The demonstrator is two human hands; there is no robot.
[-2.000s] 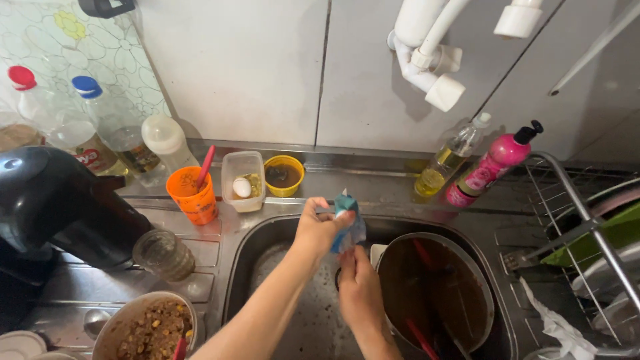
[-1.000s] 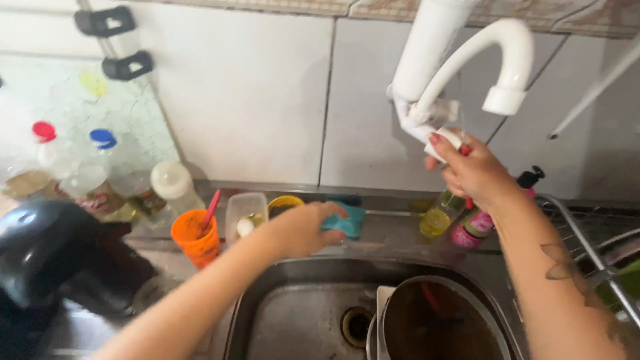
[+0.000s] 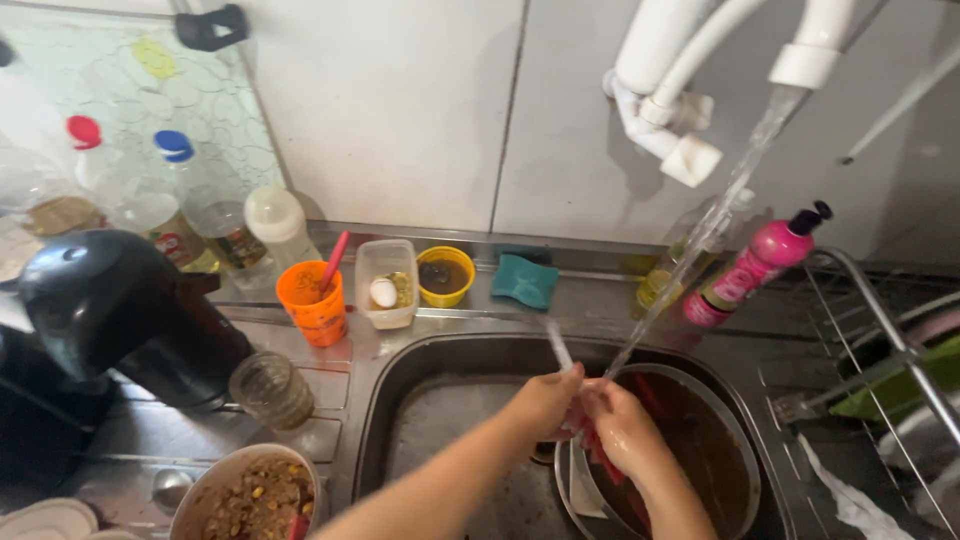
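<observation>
Water runs from the white plastic faucet [image 3: 806,64] down to my hands over the sink. My left hand [image 3: 546,401] is closed on a thin, pale utensil [image 3: 559,345] that sticks up from the fingers; its kind is unclear. Against it, my right hand [image 3: 619,424] is cupped, wet, with something red partly hidden under the fingers; I cannot tell whether it grips this. Below and to the right, a large pot [image 3: 746,450] of brown water stands in the steel sink [image 3: 420,420], with red items in it. A teal sponge [image 3: 525,281] lies on the ledge behind.
Along the ledge stand an orange cup [image 3: 313,307], a plastic container [image 3: 386,300] with an egg, a yellow bowl [image 3: 446,277] and a pink pump bottle [image 3: 757,262]. A black thermos [image 3: 127,300], a glass jar [image 3: 271,394] and a food bowl [image 3: 247,495] are left; a dish rack [image 3: 885,315] is right.
The teal sponge, by my left hand one second ago, now lies on the ledge. My right hand has moved down from the faucet fitting to my left hand over the pot. Water now flows.
</observation>
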